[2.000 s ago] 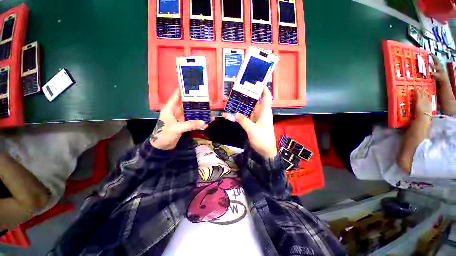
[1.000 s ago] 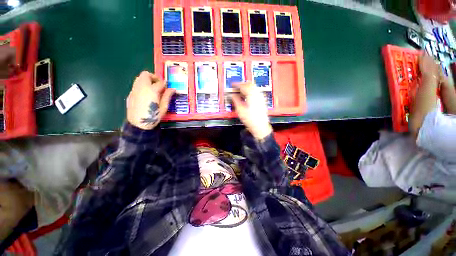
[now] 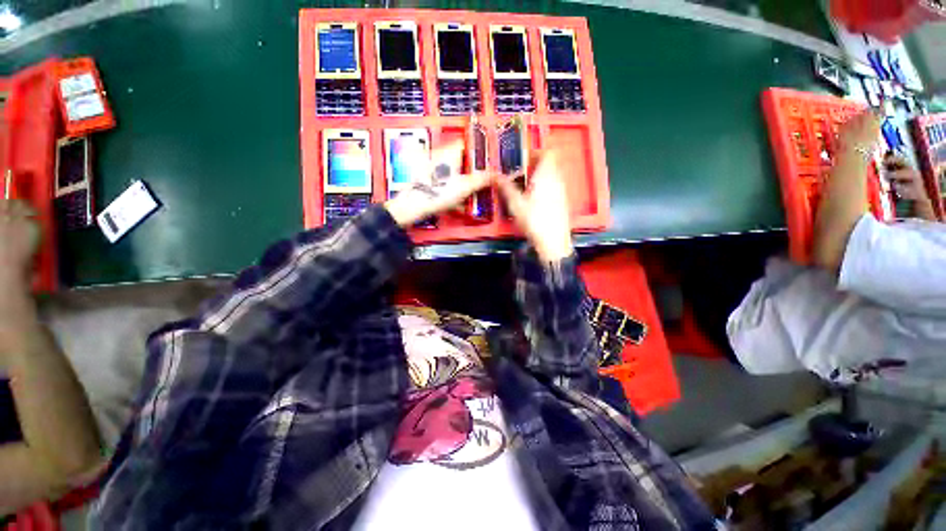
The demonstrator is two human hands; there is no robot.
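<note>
A red tray [image 3: 453, 122] holds two rows of keypad phones. In its front row, two phones with coloured screens, one at the far left [image 3: 348, 166] and one beside it [image 3: 408, 156], lie face up. My left hand [image 3: 441, 192] reaches across the front row and is on a phone [image 3: 478, 166] tilted up on its edge. My right hand [image 3: 547, 207] is on another tilted phone [image 3: 511, 150] just right of it. Both hands are slightly blurred and partly hide the phones. The front row's far right slot [image 3: 568, 171] is empty.
A white piece [image 3: 129, 211] and a dark phone [image 3: 74, 182] lie at left beside another red tray [image 3: 39, 166]. A small orange-red item lies behind them. A red bin [image 3: 648, 363] with loose phones is at lap level. Other workers' arms show on both sides.
Two phones once held up now lie in the front row with coloured screens. My left hand has moved right across the tray. The two phones beside them are now tilted up.
</note>
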